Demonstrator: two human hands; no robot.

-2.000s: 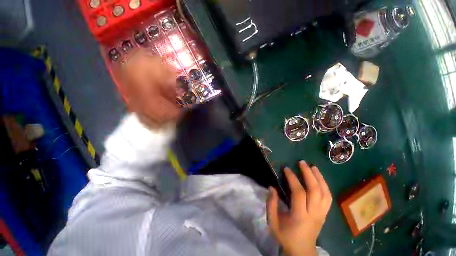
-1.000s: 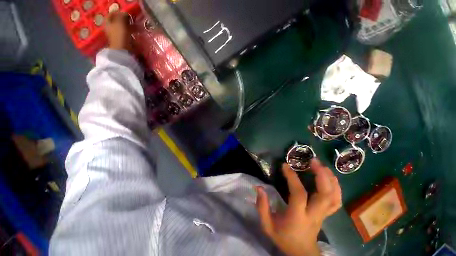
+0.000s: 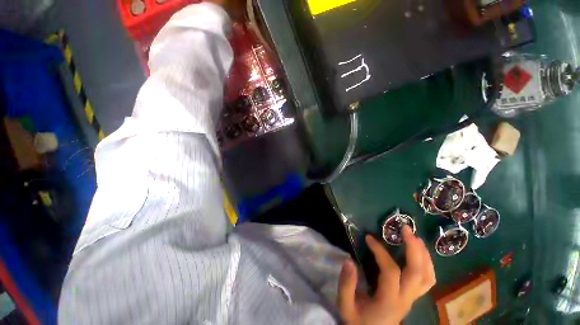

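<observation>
My right hand (image 3: 388,279) is over the green bench with fingers and thumb spread. A fingertip is at the lower edge of one round silver-rimmed unit (image 3: 399,227); touch cannot be told. Several similar units (image 3: 452,242) lie grouped to its right, some overlapping. My left arm reaches to the top left over the red trays. Only a blurred bit of my left hand (image 3: 233,7) shows at the top edge; its fingers and anything in them are hidden. The near red parts tray (image 3: 257,63) holds dark round units under the forearm.
A brighter red tray (image 3: 137,25) holds pale discs. A black box (image 3: 394,57), clear bottle (image 3: 521,82), white wipe (image 3: 467,149) and tan block (image 3: 505,139) lie beyond the units. A clear tube (image 3: 352,143) curves at the bench edge. An orange-red pad (image 3: 467,301) is at lower right.
My left hand has moved up from the near tray to the frame's top edge. The single unit sits nearer the bench edge and my right hand than in the oldest frame. The view has shifted.
</observation>
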